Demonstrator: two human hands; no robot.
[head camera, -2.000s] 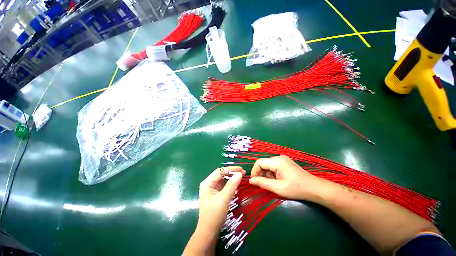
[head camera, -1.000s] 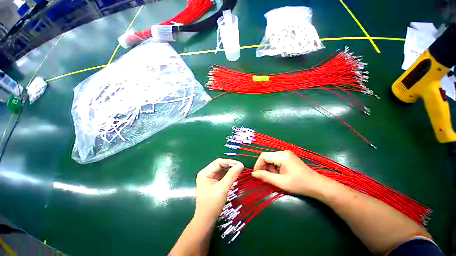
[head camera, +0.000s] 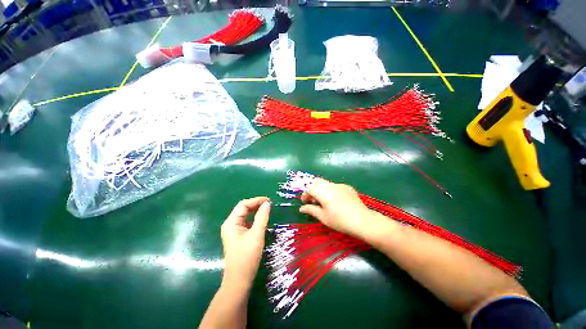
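Red lead wires (head camera: 443, 234) lie in a long pile under my right forearm, with white sleeves (head camera: 294, 182) clustered at their left ends. A lower fan of red wires (head camera: 321, 245) ends in white sleeves (head camera: 281, 266) at the left. My left hand (head camera: 243, 234) is left of the wire ends, with thumb and forefinger close together; whether they pinch something small is unclear. My right hand (head camera: 331, 204) is over the upper wires, its fingertips by the upper sleeved ends; its grip is unclear. A single white-sleeved end (head camera: 283, 204) shows between the hands.
Beyond lie a yellow-banded red wire bundle (head camera: 360, 120) with stray wires, a large clear bag of white strips (head camera: 154, 138), a small bag of white pieces (head camera: 352, 64) and a clear bottle (head camera: 283, 64). A yellow heat gun (head camera: 507, 122) lies right, near white paper (head camera: 500, 77).
My hands have moved apart. My left hand is off the wire ends to the left; my right hand has shifted up toward the upper sleeved cluster. The view has also shifted.
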